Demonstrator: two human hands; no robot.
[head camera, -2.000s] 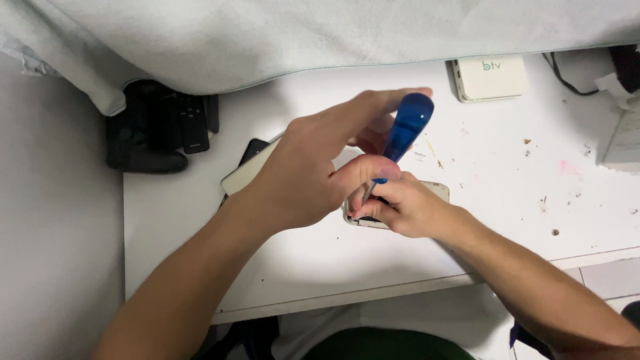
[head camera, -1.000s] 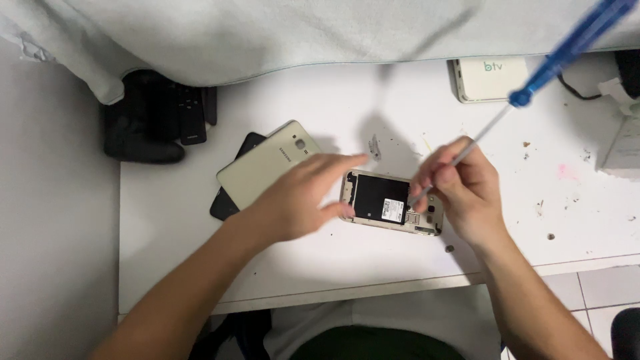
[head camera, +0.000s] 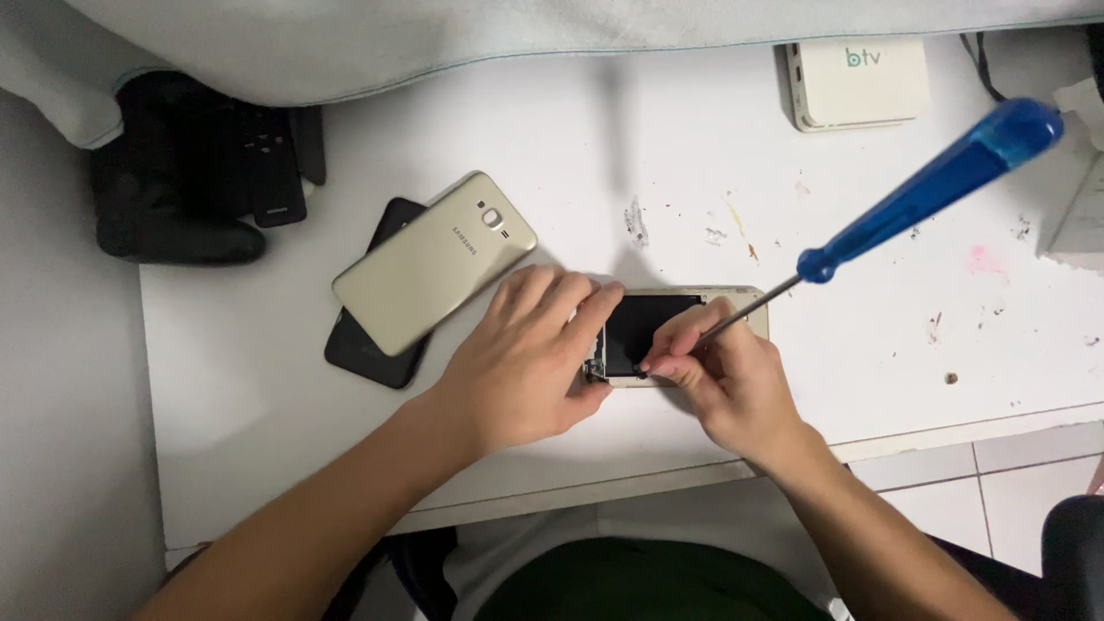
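An opened smartphone body (head camera: 647, 332) lies on the white table, its dark battery area facing up. My left hand (head camera: 535, 354) rests over its left end, with fingers at the upper and lower edges. My right hand (head camera: 733, 371) holds a blue-handled screwdriver (head camera: 927, 194) by its metal shaft, the handle pointing up and right. Its tip and my fingertips are near the lower edge of the battery area; the fingers hide the exact contact. To the left, a gold Samsung back cover (head camera: 435, 263) lies partly on a black phone or cover (head camera: 379, 354).
At the back right stands a white TV box (head camera: 862, 86), with a dark cable (head camera: 981, 69) beside it. Black remotes (head camera: 276, 181) and a black game controller (head camera: 181, 233) sit at the back left. A pale cloth (head camera: 431, 43) hangs along the rear. Small marks and specks dot the tabletop (head camera: 862, 345).
My left hand has come onto the phone's left end, where one second ago it was just off it. The screwdriver now slants lower, and my right fingertips have moved left over the battery area.
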